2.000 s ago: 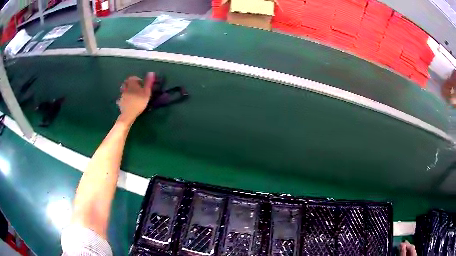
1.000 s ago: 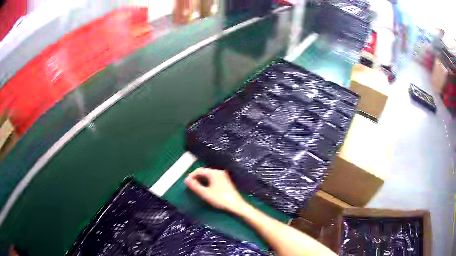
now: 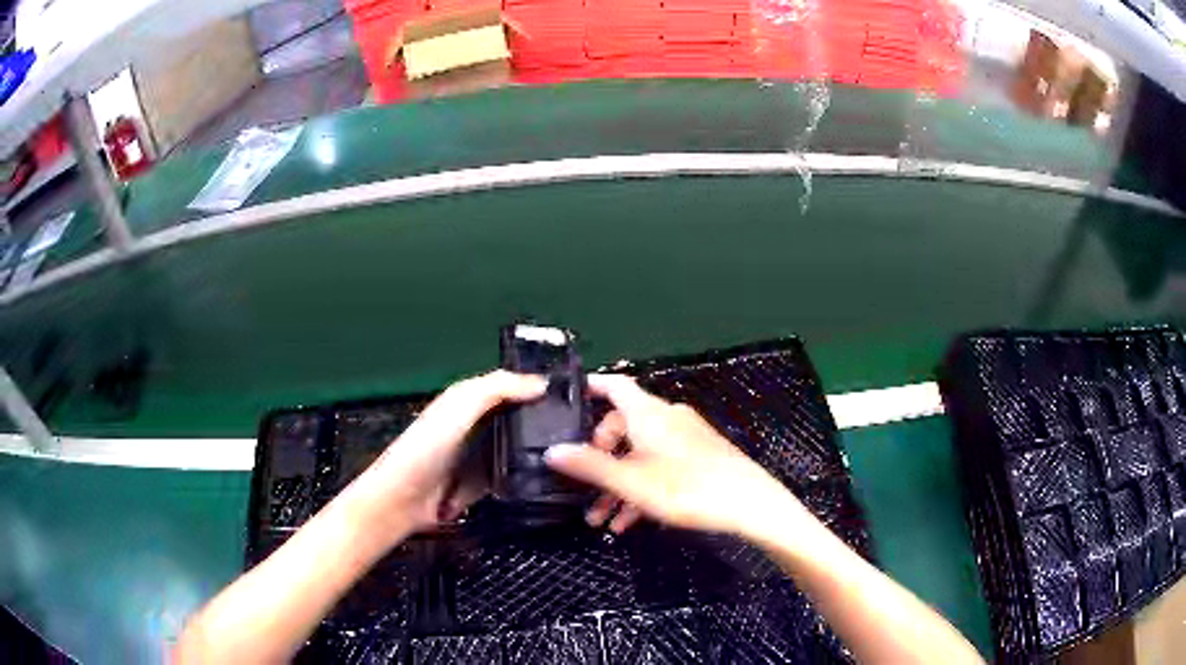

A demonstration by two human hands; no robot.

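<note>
A black phone housing [image 3: 544, 422] is held upright between both hands, above the working tray; it may be more than one piece, I cannot tell. My left hand [image 3: 455, 442] grips its left side. My right hand [image 3: 657, 455] grips its right side, with the thumb on its lower face. The black blister tray [image 3: 767, 390] lies beneath both hands on the green bench. Its upper left pockets look flatter and darker; its right and lower pockets show ribbed floors. My hands hide its middle.
A thick stack of blister trays [image 3: 1086, 481] stands at the right. The green conveyor belt [image 3: 728, 260] runs beyond the tray, with blurred black parts [image 3: 111, 383] at the left. Red boxes [image 3: 650, 39], an open carton [image 3: 455, 50] and a clear plastic bag [image 3: 247, 166] are across the line.
The view has swung back from the tray stack to the working tray. My left hand has come back from the belt. Both hands now hold the phone housing over the tray.
</note>
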